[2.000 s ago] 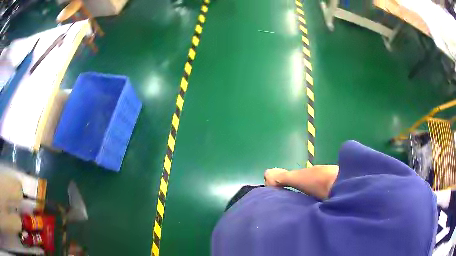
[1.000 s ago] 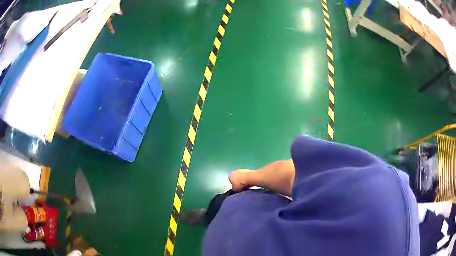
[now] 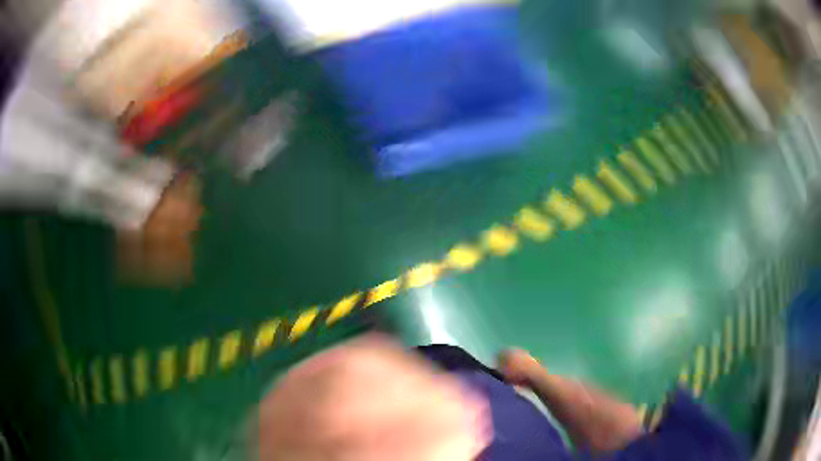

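The view is strongly blurred. My right hand (image 3: 527, 367) is small at the bottom, right of centre, in front of my purple-blue clothing. Its fingers are not clear, and I cannot tell whether it holds anything. A large skin-coloured blur, which looks like my left hand (image 3: 369, 410), is close to the camera at the bottom, left of centre. Its fingers cannot be made out. The nearest large object is a blue plastic crate (image 3: 441, 85) on the green floor at the top centre.
Yellow-black lane tape (image 3: 423, 274) crosses the floor diagonally. A white-topped table (image 3: 351, 18) borders the crate. At upper left are a red object (image 3: 162, 115), a pale blurred object (image 3: 263, 135) and a brown shape (image 3: 162, 234). More tape (image 3: 720, 347) lies at right.
The view has swung to the left, so the crate has shifted from the left to the top centre and the tape now runs diagonally. The large skin-coloured blur has come into view.
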